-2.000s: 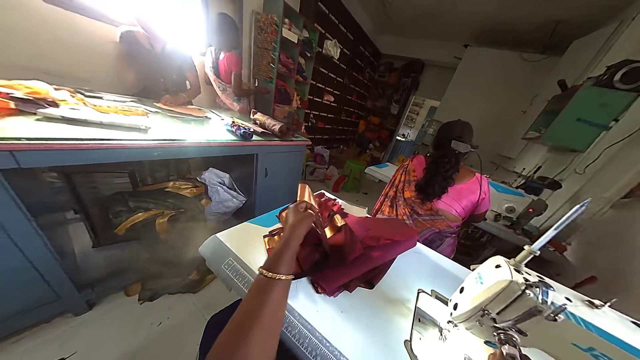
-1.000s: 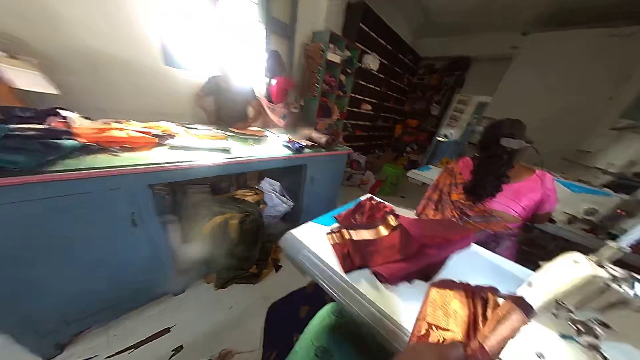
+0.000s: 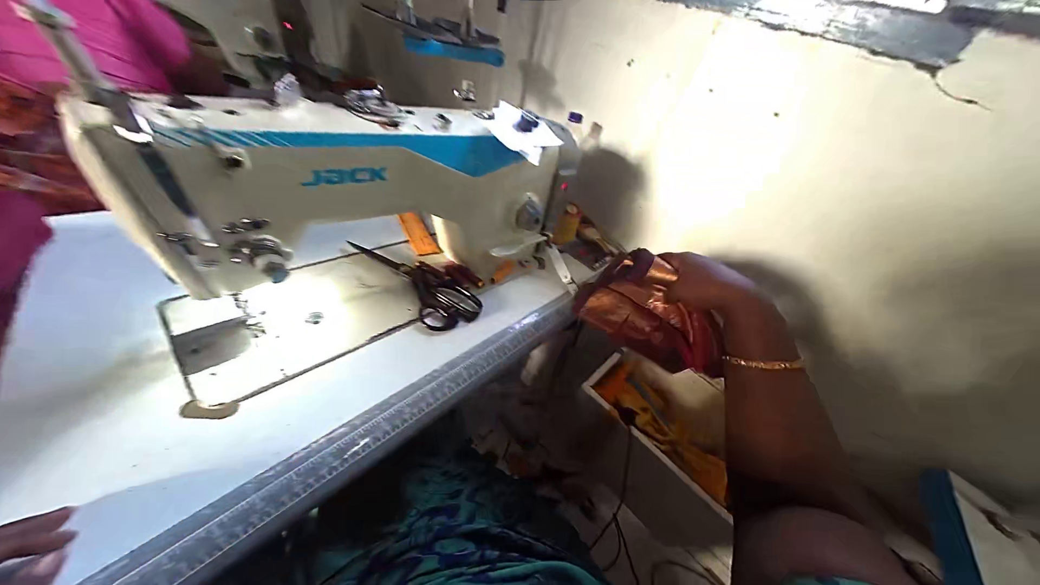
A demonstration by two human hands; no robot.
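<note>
My right hand (image 3: 707,284), with a gold bangle at the wrist, grips a bundle of maroon and copper fabric (image 3: 642,313) beside the right end of the sewing table. At the lower left edge, part of my left hand (image 3: 36,540) shows over the white tabletop (image 3: 106,463), its fingers a little apart with nothing seen in them. A white and blue Jack sewing machine (image 3: 341,175) stands on the table, its needle area lit. Black-handled scissors (image 3: 431,288) lie on the machine bed, near an orange strip (image 3: 418,234).
An open drawer or box (image 3: 666,455) holding yellow fabric is below my right hand. Cables hang beside it. The wall (image 3: 812,162) rises close on the right. A person in pink (image 3: 106,49) is behind the machine. A measuring scale (image 3: 390,422) runs along the table's front edge.
The view has swung far to the right. My right hand has carried the maroon and copper fabric from over the table to beside its right end.
</note>
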